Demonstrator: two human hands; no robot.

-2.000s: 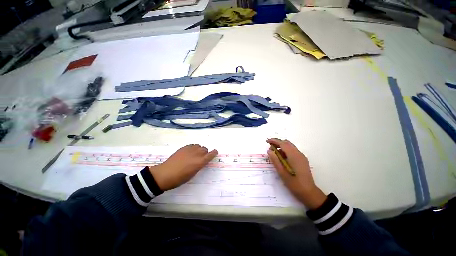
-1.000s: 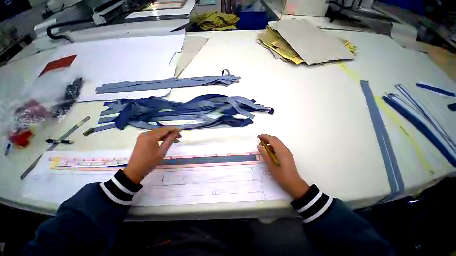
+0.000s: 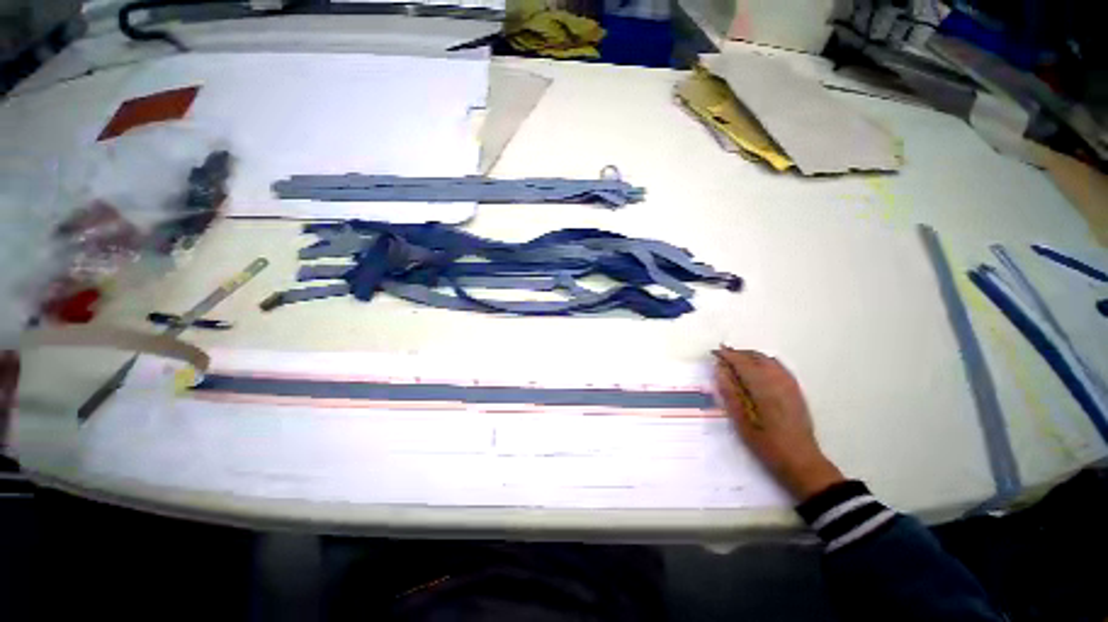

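Note:
A flat blue-grey work strip (image 3: 462, 393) lies straight along the red lines of the white paper template (image 3: 365, 462). Its left end is at the small yellow tape tab (image 3: 186, 378), where a beige-grey band (image 3: 134, 346) curls up and runs left out beyond the paper. My right hand (image 3: 773, 416) rests at the strip's right end with a thin yellow-gold pencil (image 3: 742, 389) in its fingers. Whether its fingertips press the strip is unclear. My left hand is not in the picture.
Tangled blue strips (image 3: 510, 270) and a straight strip bundle (image 3: 450, 190) lie behind the template. A pen (image 3: 188, 322) crosses a steel ruler (image 3: 225, 295) at left, near blurred plastic bags (image 3: 122, 243). Separate strips (image 3: 968, 352) lie at right, card patterns (image 3: 802, 116) farther back.
My left hand has left the picture. The strip now covers the red-lined marks up to the yellow tab, and the curling band has appeared at left. My right hand still holds the pencil.

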